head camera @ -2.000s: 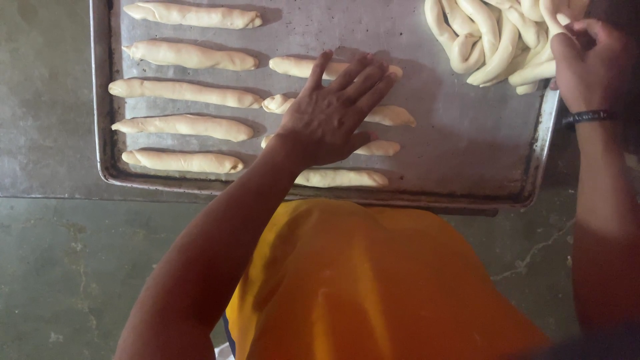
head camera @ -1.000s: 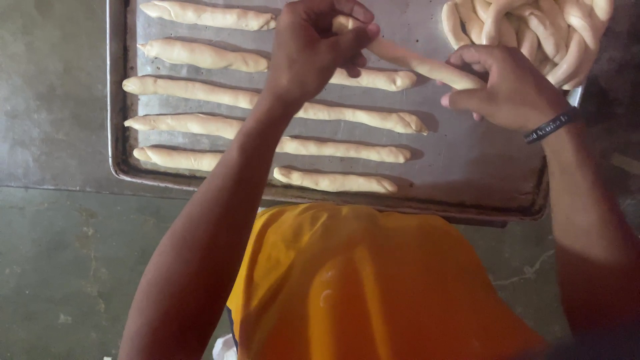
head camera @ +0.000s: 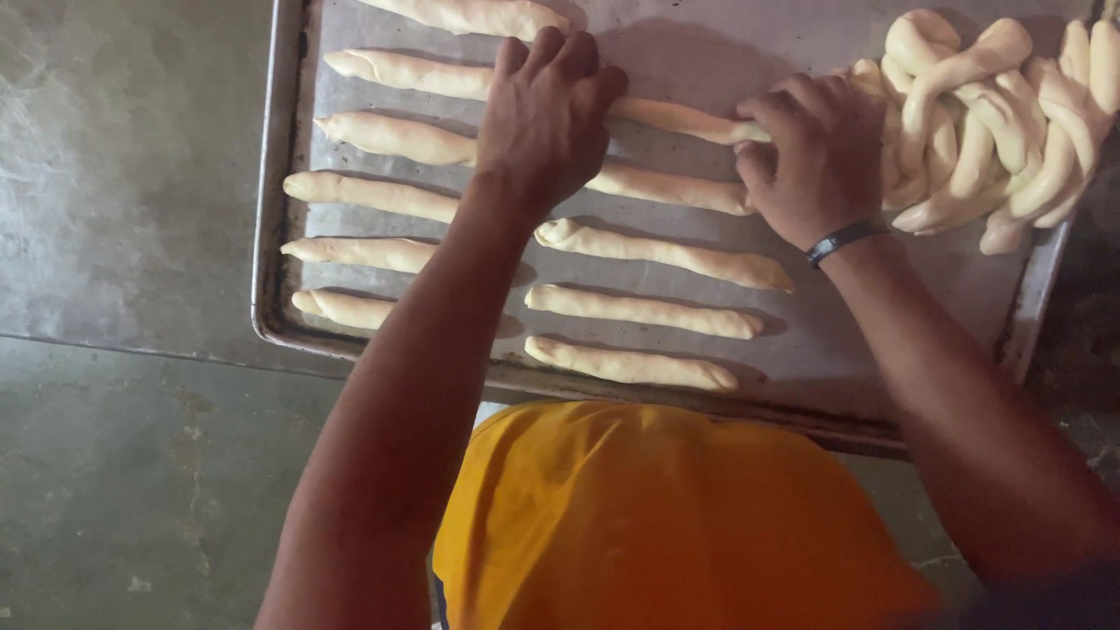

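Between my two hands a strip of dough (head camera: 678, 117) stretches just above or on the metal baking tray (head camera: 264, 219). My left hand (head camera: 551, 118) has its fingers curled down over the strip's left end. The right end is pinched between thumb and fingers of my right hand (head camera: 809, 149), which wears a dark wristband. Dough sticks lie in two columns; one right-column stick (head camera: 669, 185) is directly below the held strip, and a left-column stick (head camera: 411, 73) reaches under my left hand. A heap of dough strips (head camera: 989, 122) rests at the tray's right, beside my right hand.
The tray's raised rim (head camera: 302, 343) runs along the near side, close to my orange clothing (head camera: 665, 516). More dough sticks (head camera: 643, 311) lie below my hands. A grey metal work surface (head camera: 131, 175) extends to the left, with a greenish floor (head camera: 114, 472) below it.
Two seconds ago my left hand lay flat over the right column and my right hand was at the heap. One second ago both held a strip, which is now lower over the tray.
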